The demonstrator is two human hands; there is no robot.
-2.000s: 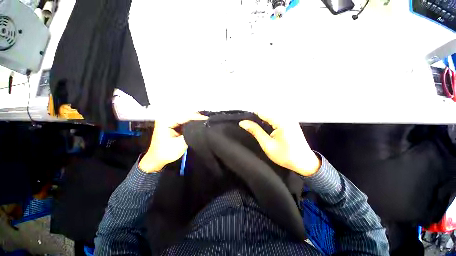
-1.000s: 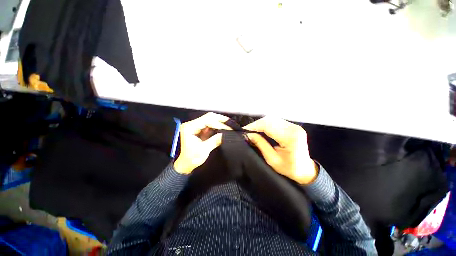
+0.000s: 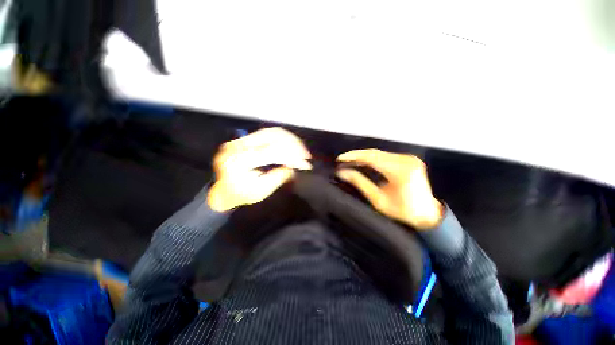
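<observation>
A black cut panel (image 3: 364, 226) hangs over my lap, just below the front edge of the white table. My left hand (image 3: 257, 168) pinches its upper edge between thumb and fingers. My right hand (image 3: 392, 185) pinches the same edge a short way to the right, thumb below and fingers above. The fingertips are near each other with dark cloth between them. The frame is blurred, so the seam edge and any small part between the fingertips cannot be made out.
The white table (image 3: 377, 74) spans the top, its edge sloping down to the right. A stack of black cut pieces (image 3: 64, 54) drapes over its left end. Black cloth hangs below the edge on both sides. A blue crate (image 3: 61, 306) stands on the floor at lower left.
The view has tilted down and shifted, so the machine-side items and red handles have left the picture. My hands have come off the table edge with the panel, closer together than at first.
</observation>
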